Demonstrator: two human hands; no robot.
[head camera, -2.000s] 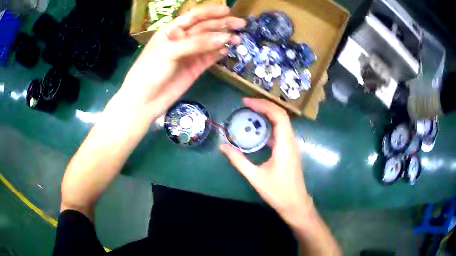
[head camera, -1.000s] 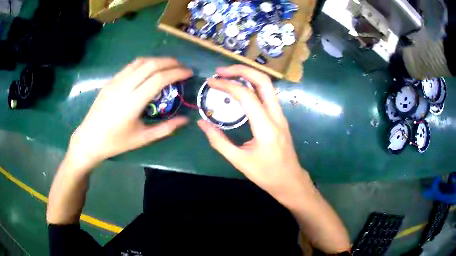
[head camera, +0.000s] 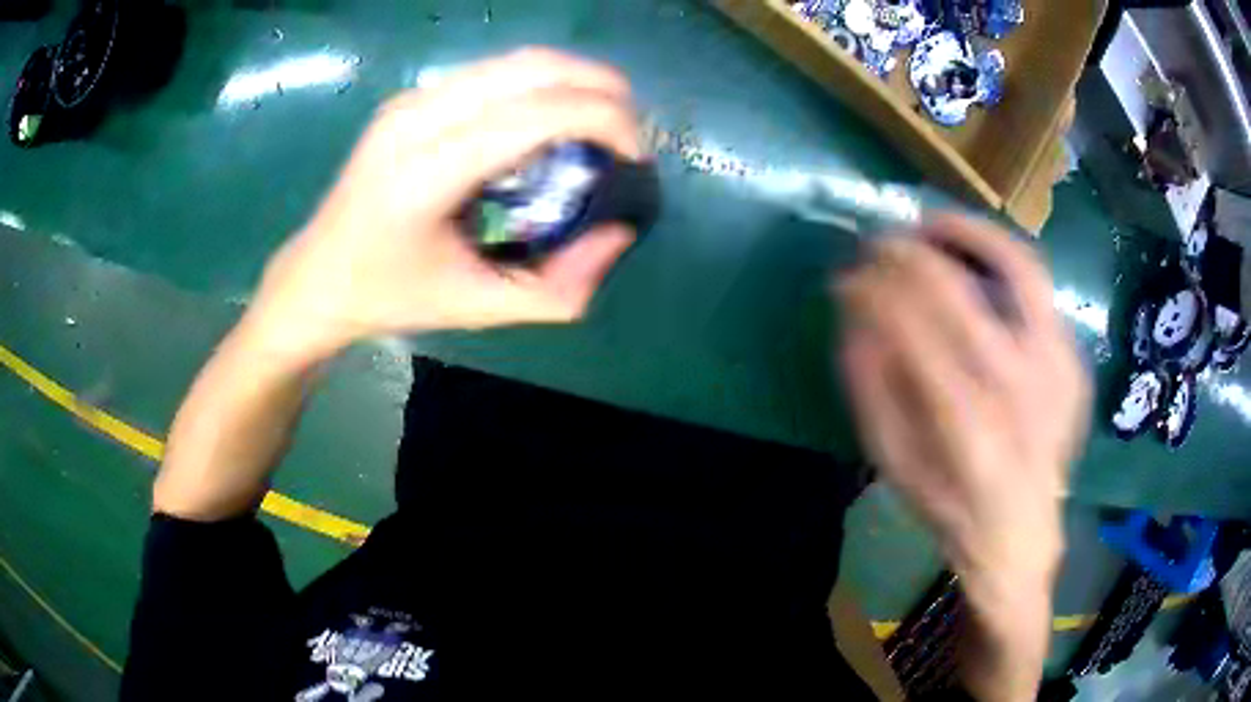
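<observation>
My left hand (head camera: 453, 206) is wrapped around a black housing (head camera: 624, 196), held tilted above the bench. A shiny circuit board and a green spot, perhaps a battery cell end, show in the housing's open side. My right hand (head camera: 960, 370) is strongly blurred over the bench, right of my left hand and apart from it. A dark patch shows at its fingers; whether it holds something cannot be told. The pale round end cap handled earlier is not visible.
An open cardboard box (head camera: 878, 103) of circuit boards stands at the upper right. End caps (head camera: 1173, 318) lie at the right, near the screw feeder (head camera: 1166, 130). Black housings (head camera: 89, 55) stand at the upper left. A blue stool (head camera: 1166, 549) is at the lower right.
My left hand has closed on the housing, which is now raised and tilted. My right hand has moved right, away from the housing, and the pale end cap has gone from sight.
</observation>
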